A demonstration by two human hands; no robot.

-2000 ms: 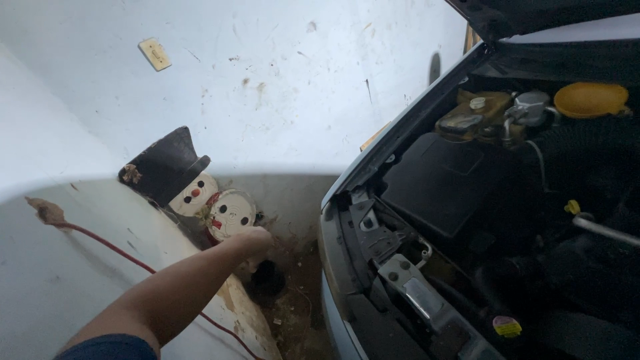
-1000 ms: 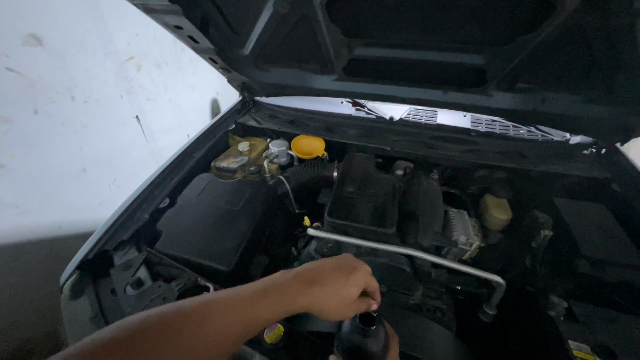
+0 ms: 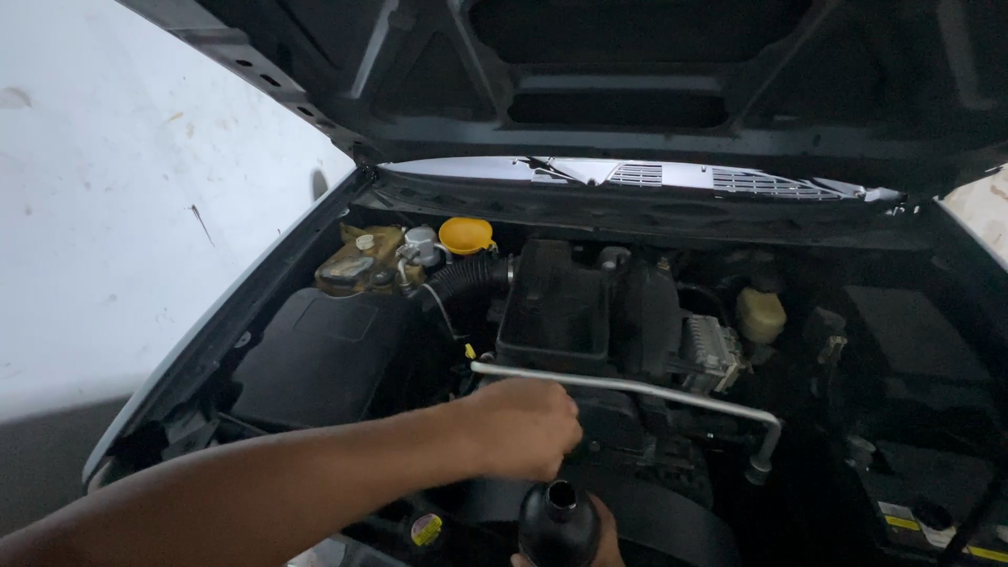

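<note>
My right hand [image 3: 606, 535] is wrapped around a black plastic bottle [image 3: 559, 524] at the bottom middle of the head view, its neck uncapped and pointing up. Just above the bottle's mouth is my left hand [image 3: 524, 425], its fingers curled downward; whether they hold something small cannot be seen. Behind it a bent metal pipe [image 3: 630, 386] crosses the engine bay in front of the black engine cover [image 3: 555, 315]. A yellow funnel [image 3: 466, 235] stands at the back, beside a metal-topped part and a stained translucent reservoir [image 3: 364, 260].
The raised hood [image 3: 614, 83] spans the top. A black box cover [image 3: 315, 354] fills the bay's left side, and a pale fluid reservoir [image 3: 761, 313] sits at the right. A battery [image 3: 929, 504] is at the lower right. Left of the fender stands a white wall [image 3: 157, 197].
Two seconds ago my left arm reached down beside the car near a snowman figure; now that hand is over the engine bay. The view has swung right. The bottle came into view one second ago.
</note>
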